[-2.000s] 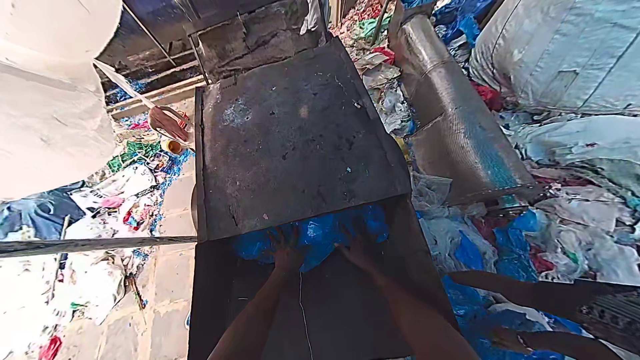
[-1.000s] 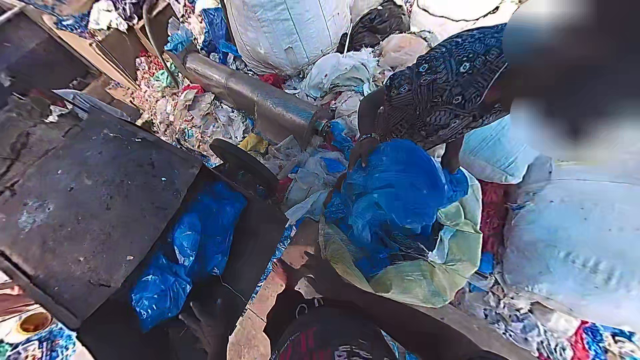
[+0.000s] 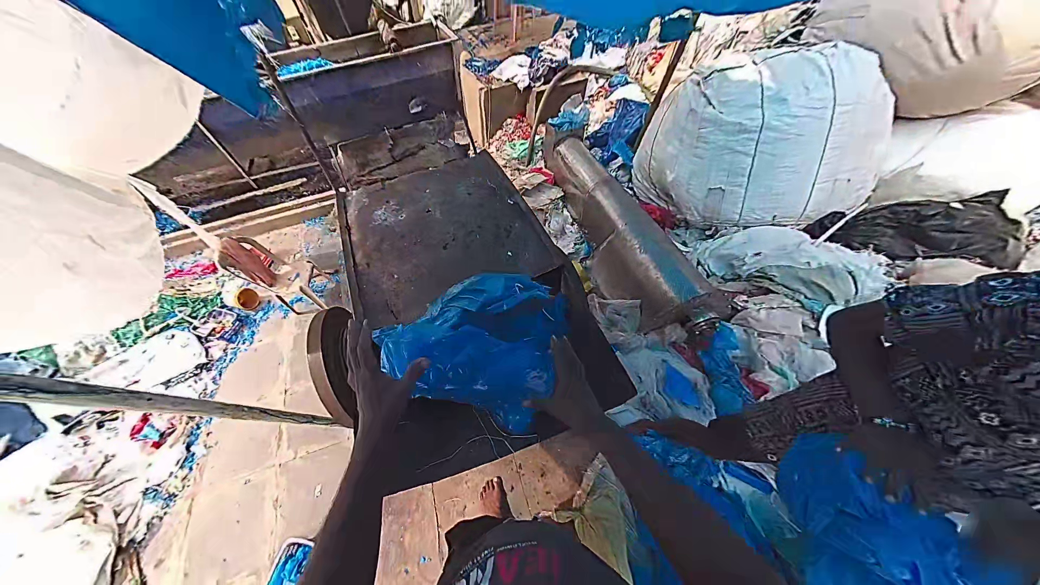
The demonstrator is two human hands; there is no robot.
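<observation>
A bundle of blue plastic film [image 3: 479, 345] lies between my two hands, over the near edge of a dark metal machine cover [image 3: 439, 227]. My left hand [image 3: 378, 378] is at the bundle's left side, thumb and fingers spread. On its right side my right hand [image 3: 569, 390] presses against the film, partly in shadow. Below the bundle is the machine's dark feed tray [image 3: 455, 443], with thin loose strands on it. A round metal wheel [image 3: 329, 366] stands just left of my left hand.
At the right a person in patterned clothing [image 3: 967, 366] reaches toward more blue film [image 3: 869, 512]. A metal cylinder [image 3: 634, 236] lies right of the machine, among plastic scraps. A large white sack [image 3: 764, 138] stands behind it. A pole [image 3: 162, 404] crosses the left side.
The view has swung back left since one second ago. The blue film, lying on the tray then, is now a bundle between both my hands.
</observation>
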